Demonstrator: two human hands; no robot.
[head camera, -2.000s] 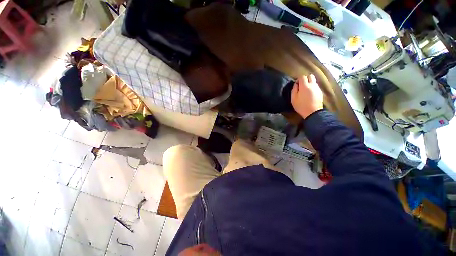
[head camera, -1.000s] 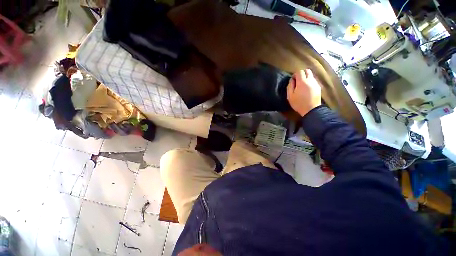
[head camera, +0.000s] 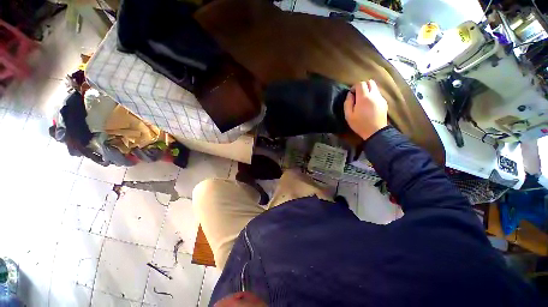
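Observation:
A large leather panel lies brown side up across the table and drapes over its front edge. Part of it shows a black face near its front edge. My right hand lies at the right end of this black part, fingers curled on it and pinching its edge; the fingertips are partly blurred. My left hand is not in view. A small reddish skin-coloured patch shows at the bottom edge; I cannot tell what it is.
The white sewing machine stands at the right. Black leather lies on checked cloth at the left. An orange-handled tool lies at the back. A scrap pile and a white basket are lower down.
The view has shifted slightly, so the table and cloth sit farther left and up. My right hand stays at the edge of the black part with little visible movement.

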